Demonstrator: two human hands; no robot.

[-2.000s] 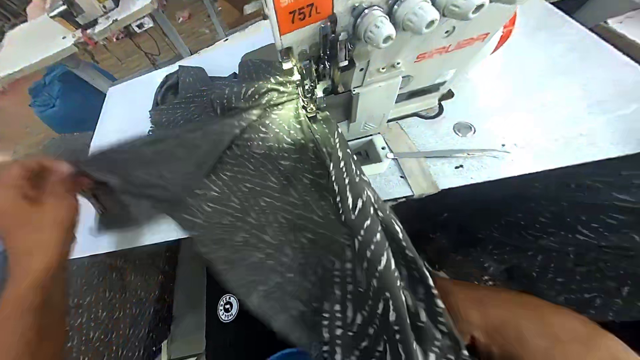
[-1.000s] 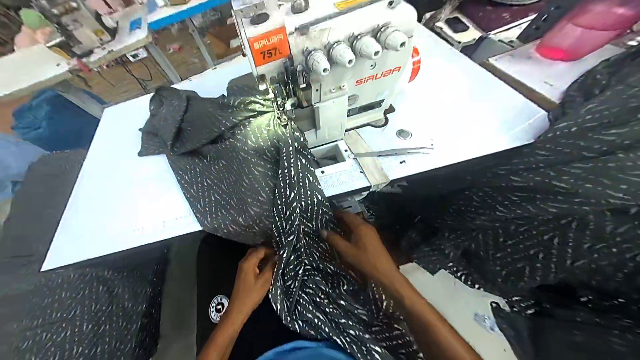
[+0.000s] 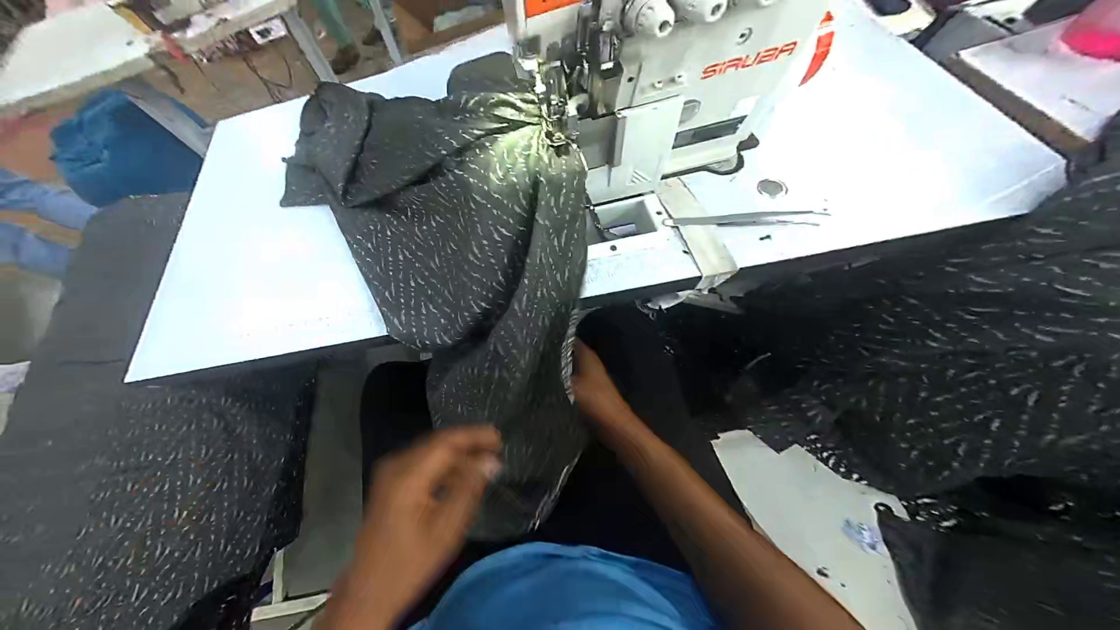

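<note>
Dark grey patterned fabric (image 3: 437,236) lies bunched under the needle area of a Siruba overlock sewing machine (image 3: 691,79), lit by its lamp, and hangs over the table's front edge toward my lap. My left hand (image 3: 437,490) is blurred, beside the lower left of the hanging fabric, thumb and fingertips close together; whether it holds cloth is not clear. My right hand (image 3: 595,381) is at the fabric's right edge below the table, its fingers partly hidden behind the cloth, which it appears to grip.
Metal tweezers (image 3: 744,219) lie on the white machine table (image 3: 262,280), right of the needle area. More dark patterned fabric is heaped at right (image 3: 989,350) and hangs at left (image 3: 157,455). A blue cloth bundle (image 3: 127,149) is beyond the table's left side.
Two seconds ago my left hand held the fabric out to the left; one second ago both hands were at the hanging cloth. Now my left hand is lower, and the cloth hangs flatter over my lap.
</note>
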